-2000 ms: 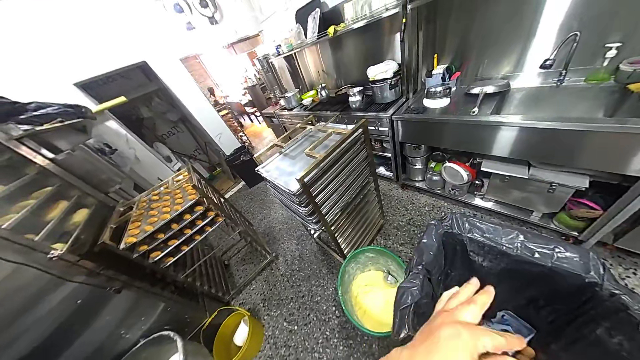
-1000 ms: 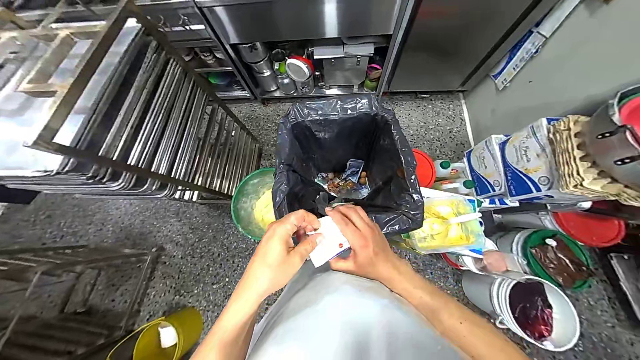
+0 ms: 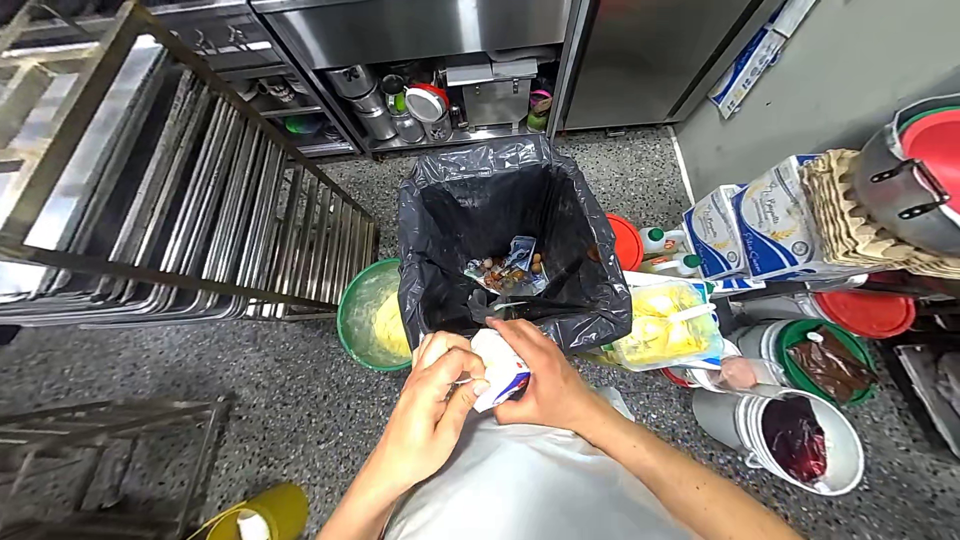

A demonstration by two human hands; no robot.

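Over the near rim of a bin lined with a black plastic bag [image 3: 495, 169], both hands hold a small white package [image 3: 496, 367] with blue and red print. My right hand [image 3: 544, 375] wraps around its right side. The fingers and thumb of my left hand [image 3: 442, 390] pinch its left edge. What the package contains cannot be told. Eggshells and crumpled wrappers [image 3: 514, 270] lie at the bottom of the bin. Touching or close to the bin's left side is a green bowl [image 3: 360, 315] with a yellow mass [image 3: 391, 326] in it.
A metal rack of trays [image 3: 187, 187] stands at left, a yellow bucket [image 3: 281, 510] at bottom left. To the right are a clear bag of yellow contents [image 3: 664, 322], printed paper sacks [image 3: 772, 217], egg cartons [image 3: 832, 187], a large pot [image 3: 885, 187] and white buckets [image 3: 844, 442]. A steel counter [image 3: 427, 30] runs behind.
The view has swung down and right since the earliest frame. Since one second ago, the package has turned in my hands, showing more of its blue and red print.
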